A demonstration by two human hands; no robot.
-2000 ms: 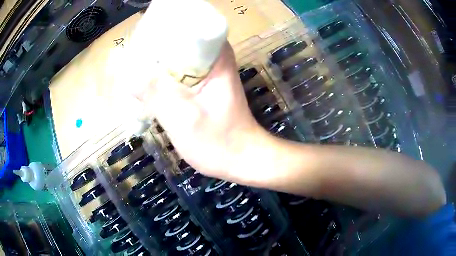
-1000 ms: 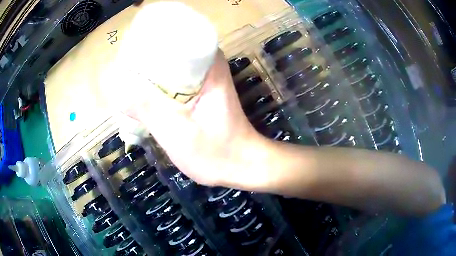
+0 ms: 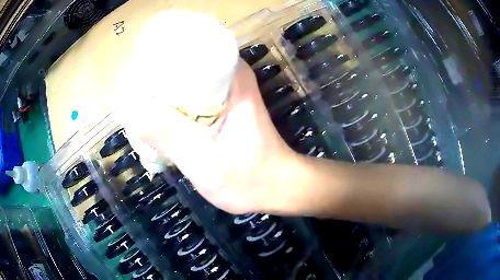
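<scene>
My right hand [image 3: 219,147] reaches in from the right and is closed around a white squeeze bottle [image 3: 183,57], held base-up and overexposed. The bottle's lower end is hidden by the hand; a small white bit shows below the fingers over the second row from the left. The clear blister tray [image 3: 61,216] holds rows of black round parts [image 3: 175,228] standing on edge; several at the left show thin bright pins, others pale rings. My hand and forearm cover the middle of the tray. My left hand is not in view.
A tan cardboard sheet [image 3: 82,82] with handwriting and a blue-green dot lies behind the tray. A small white dropper bottle [image 3: 26,176] is at the left on the green mat [image 3: 34,139], near a blue bin [image 3: 8,145]. Another clear tray [image 3: 24,229] is at the lower left.
The tray, cardboard and dropper bottle have shifted left and slightly up in view. My right hand still holds the bottle, and its lower end sits lower along the second row.
</scene>
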